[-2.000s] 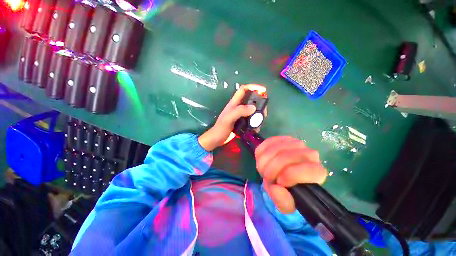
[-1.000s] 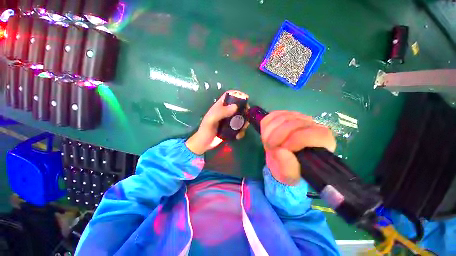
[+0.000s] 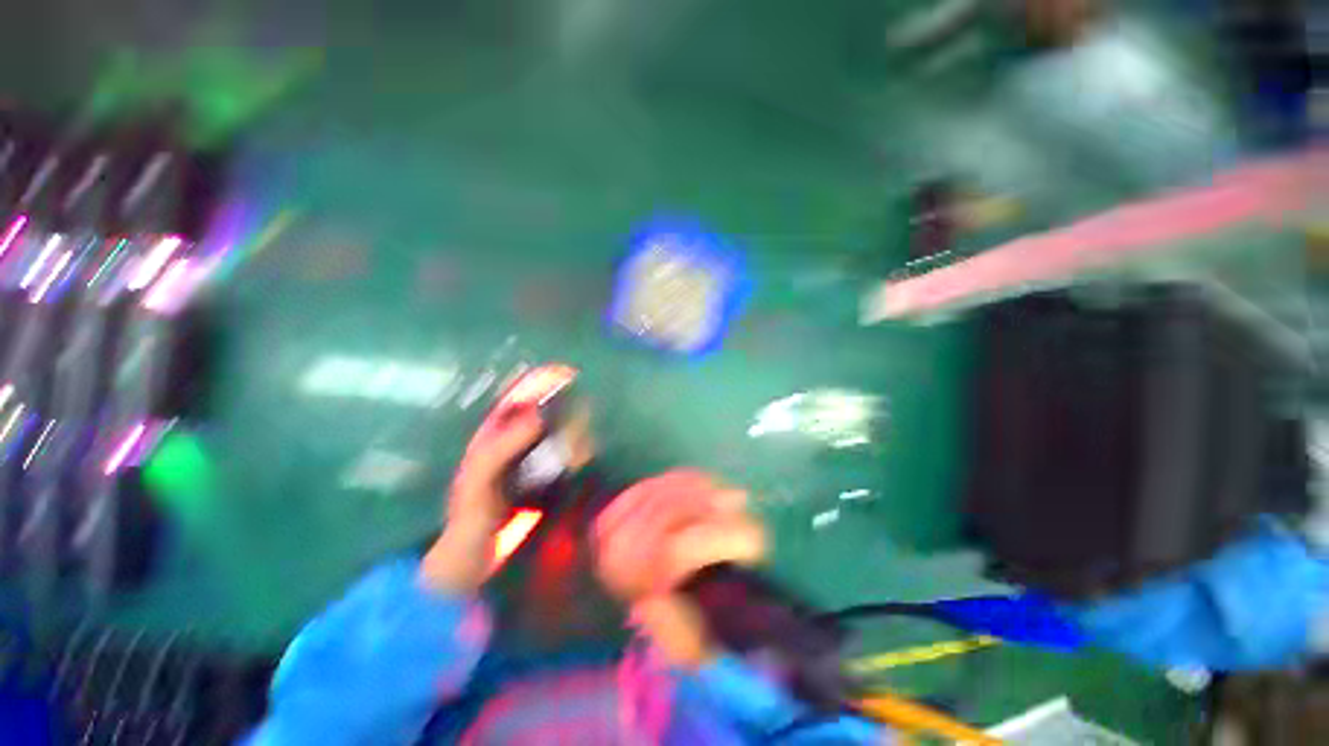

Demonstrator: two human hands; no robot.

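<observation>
The frame is blurred. My left hand (image 3: 503,474) is closed around a small dark speaker unit (image 3: 542,464) with a pale end disc, left of centre above my lap. An orange-red glow shows beside its lower side. My right hand (image 3: 678,547) is in a fist around the black electric screwdriver (image 3: 765,627), just right of the unit. Its body runs down and right to a yellow-orange cable. The screwdriver's tip is too blurred to tell whether it touches the unit.
A blue screw tray (image 3: 678,287) lies beyond my hands. Rows of black units (image 3: 88,364) with coloured lights stand at left. A pinkish bar (image 3: 1093,241) and a dark block (image 3: 1115,437) are at right. Another person's blue sleeve (image 3: 1224,605) shows lower right, a pale-clothed person upper right.
The view has swung, so the tray and both hands appear further left and lower. More of the right side shows. Both hands keep their holds.
</observation>
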